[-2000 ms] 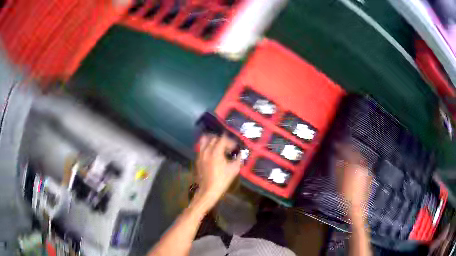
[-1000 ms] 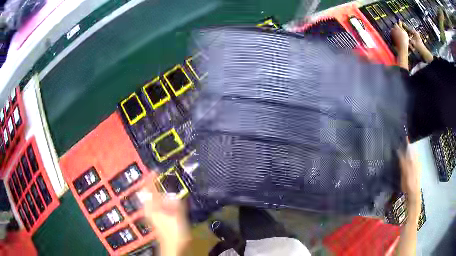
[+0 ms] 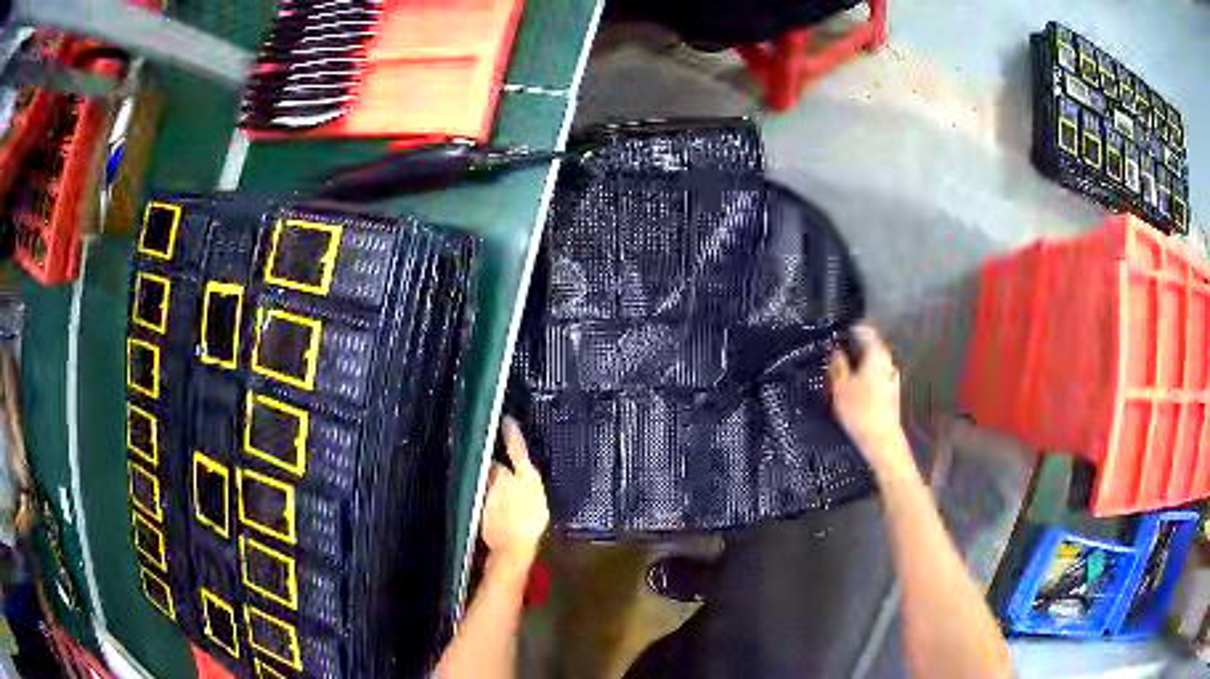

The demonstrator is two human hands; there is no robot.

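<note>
A black ribbed tray [image 3: 637, 305] with blank pockets is held low beside the bench edge, in the middle of the view. My left hand [image 3: 515, 504] grips its lower left edge. My right hand [image 3: 865, 385] grips its right edge, fingers over the rim. The tray's pockets look empty. A stack of black trays [image 3: 398, 398] stands on the green bench to the left. Its top tray holds several yellow-bordered units [image 3: 285, 348].
A red tray [image 3: 445, 80] with dark units lies at the bench's back. A red crate [image 3: 1062, 345] and a blue bin [image 3: 1095, 570] stand at right on the floor. Another filled black tray [image 3: 1112, 126] is at the far right. A red stool [image 3: 809, 60] stands at the top.
The view has turned right, away from the red tray. The black tray has come down from over the bench to beside its edge. My left hand now grips it too.
</note>
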